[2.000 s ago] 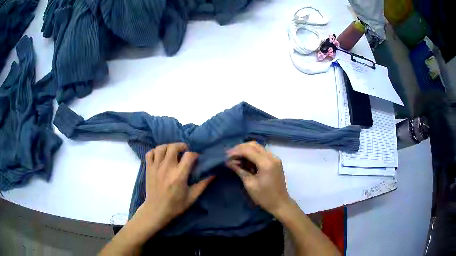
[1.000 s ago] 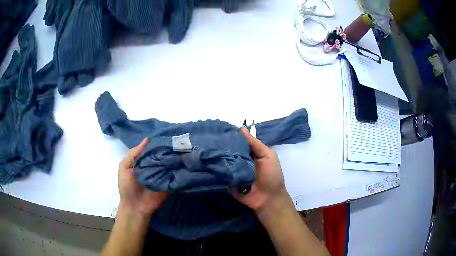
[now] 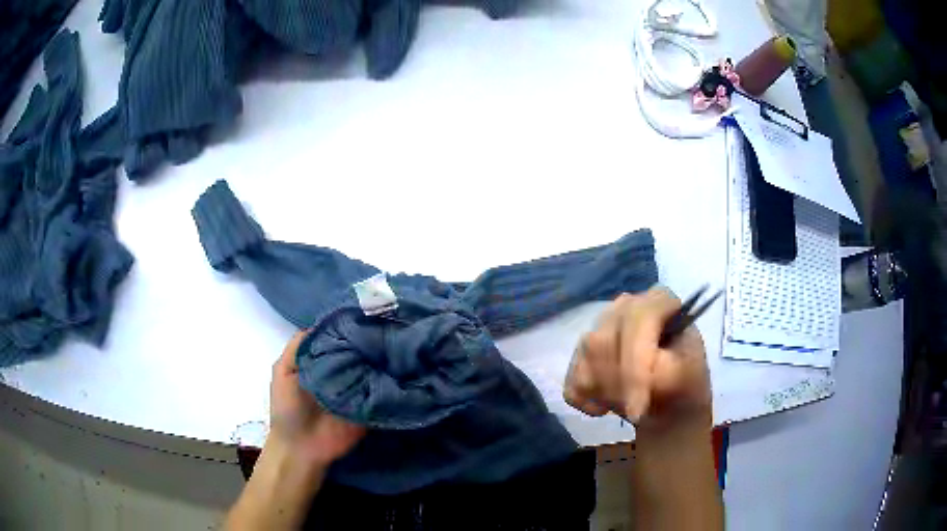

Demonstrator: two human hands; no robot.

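Note:
A blue-grey ribbed knit sweater (image 3: pixel 467 415) lies at the table's front edge, its collar (image 3: pixel 400 358) gathered into a round opening and both sleeves spread beyond. A white neck label (image 3: pixel 375 295) stands up at the collar's far rim. My left hand (image 3: pixel 312 410) holds the collar's left side, fingers partly hidden under the knit. My right hand (image 3: pixel 642 363) is raised off the sweater, to its right, slightly blurred. It holds dark thread snips (image 3: pixel 691 312), tips pointing up and right.
Blue-grey sweater piles (image 3: pixel 177 93) lie at the far left on the white table (image 3: pixel 519 135). At right are a coiled white cable (image 3: pixel 665 67), a pink and black ornament (image 3: pixel 715 85), a reddish-brown thread cone (image 3: pixel 765 64), gridded sheets (image 3: pixel 779 311) and a black smartphone (image 3: pixel 772 213).
The collar was turned up into an open ring with the label showing. My right hand has let go of its right side and moved right, snips now showing. My left hand still holds the collar.

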